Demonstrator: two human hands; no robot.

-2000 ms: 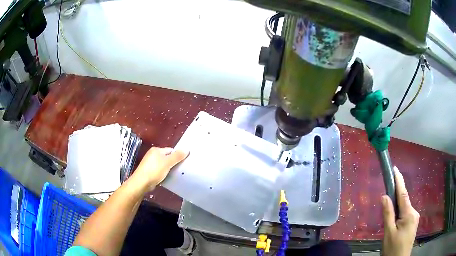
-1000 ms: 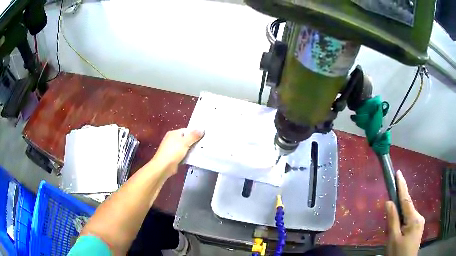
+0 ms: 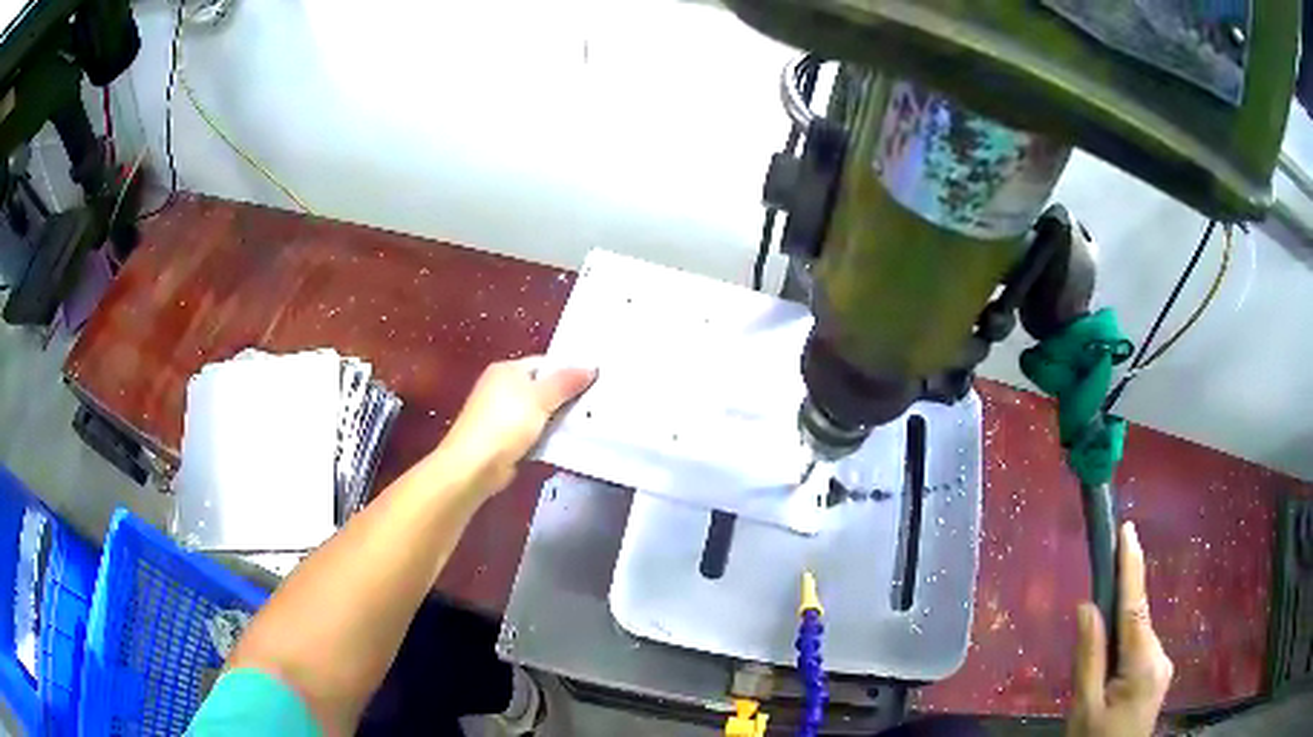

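Note:
My left hand [image 3: 519, 410] grips the left edge of a thin silver-white sheet-metal plate [image 3: 691, 382], thumb on top. The plate's right part lies over the slotted drill press table [image 3: 778, 605], its near right corner under the drill chuck [image 3: 835, 426]. The bit tip is at or just above that corner; I cannot tell if it touches. My right hand [image 3: 1126, 655] holds the lower end of the grey feed handle [image 3: 1102, 540], which has a green cloth wrap [image 3: 1080, 382] at its hub end. The hand is partly cut off by the bottom edge.
A fanned stack of plates [image 3: 259, 454] lies on the red-brown bench [image 3: 360, 288] at left. Blue crates [image 3: 159, 619] stand at lower left. The green drill press head [image 3: 936, 245] hangs overhead. A blue coolant hose [image 3: 811, 655] with a yellow nozzle rises in front of the table.
Since two seconds ago, my left hand has turned the plate and moved it away from me, bringing its near right corner under the chuck. Over the last second, the handle's lower end has swung slightly left.

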